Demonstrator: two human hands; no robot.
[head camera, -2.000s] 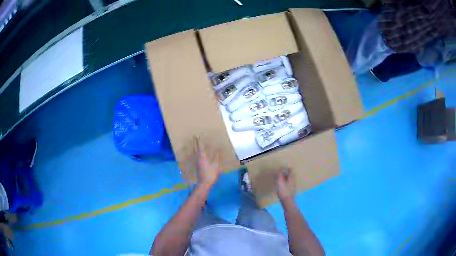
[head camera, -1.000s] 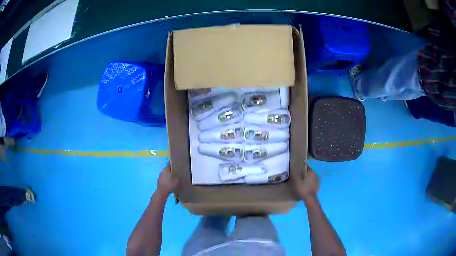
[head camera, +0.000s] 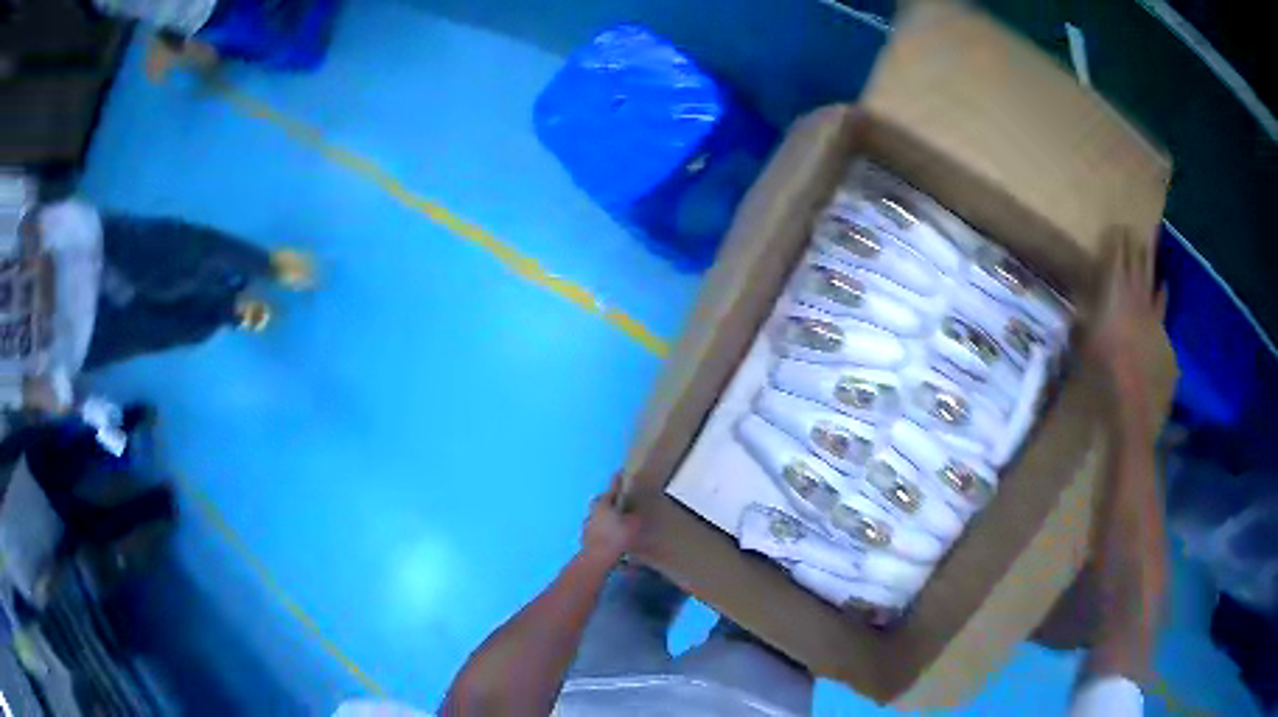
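Note:
A large open carton (head camera: 729, 329) stands tilted in view at the right, in front of me. Rows of white front shells (head camera: 855, 394) with shiny windows lie in it on a white layer pad (head camera: 716, 474). My left hand (head camera: 613, 530) grips the carton's near left corner; its fingers are partly hidden by the wall. My right hand (head camera: 1125, 315) is at the carton's right side by the raised far flap, fingers spread and blurred; whether it grips the cardboard is unclear.
A blue plastic stool (head camera: 631, 119) is beyond the carton's left side. The green bench (head camera: 1121, 56) runs along the upper right. A person's legs (head camera: 168, 287) are at the left, and another person's clothing (head camera: 1219, 490) at the right edge. A yellow line (head camera: 463, 231) crosses the floor.
The view has turned, so the carton now appears slanted and farther right. My right hand has moved from the near right corner up along the right side. My left hand remains at the near left corner.

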